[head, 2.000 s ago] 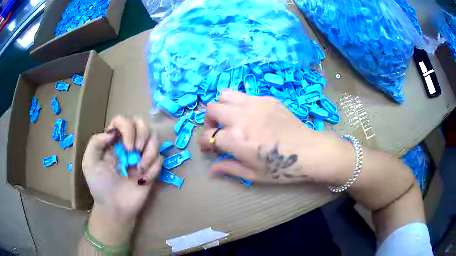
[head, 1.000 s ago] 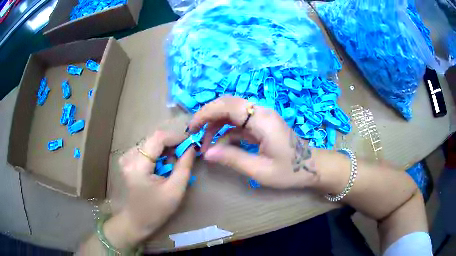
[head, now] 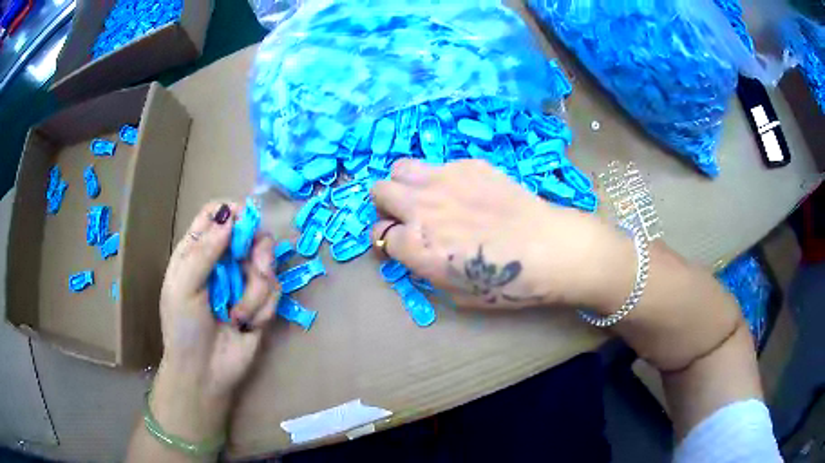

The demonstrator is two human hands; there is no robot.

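My left hand [head: 213, 294] is raised palm up beside the carton tray, its fingers closed around several small blue plastic parts [head: 242, 233]. My right hand [head: 470, 231] lies back up over the near edge of the blue pile, fingertips down among the parts. Its fingertips are partly hidden, so I cannot tell if it grips one. The open clear bag [head: 398, 59] is slumped at the centre with blue parts spilling from its mouth. Loose blue parts [head: 413, 300] lie between and below my hands.
The shallow carton tray [head: 136, 226] at left holds scattered blue parts. A fuller carton [head: 136, 54] stands at upper left. A second bag of blue parts [head: 647, 72] lies at upper right, beside a black phone [head: 763, 122]. White tape [head: 335, 421] sticks to the near cardboard edge.
My hands were together over a blue part and have moved apart. My left hand went left and turned up with parts in it; my right hand moved to the pile edge. The view shifted slightly.
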